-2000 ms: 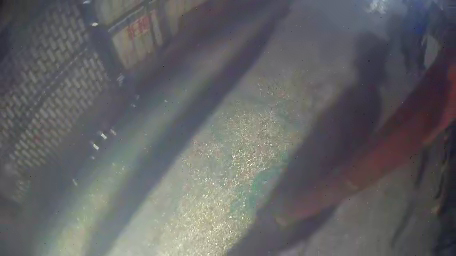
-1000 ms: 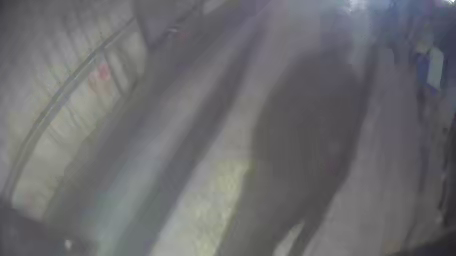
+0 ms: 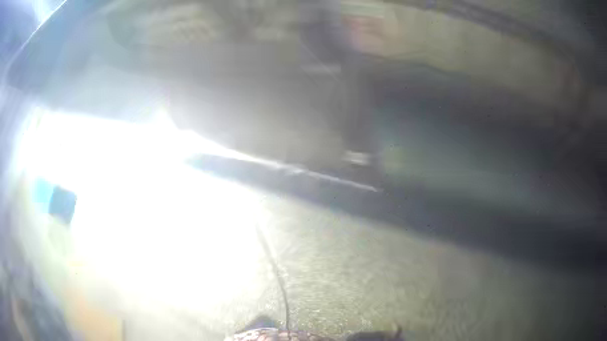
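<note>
Neither of my hands can be made out in the blurred head view. A patterned piece, perhaps clothing, (image 3: 276, 335) shows at the bottom edge, with small dark shapes beside it that I cannot identify. A thin dark cable or cord (image 3: 278, 273) runs up from it over the floor. Nothing is seen held.
Strong glare covers the left of the concrete floor (image 3: 399, 280). A small blue object (image 3: 58, 202) stands at the far left. A tan flat piece (image 3: 96, 320) lies at the lower left. A dark shadow band crosses the floor, with blurred pale structures along the top.
The view has swung round. The large shadow on the floor and the walkway ahead are gone; glare, the thin cord and the patterned piece have appeared.
</note>
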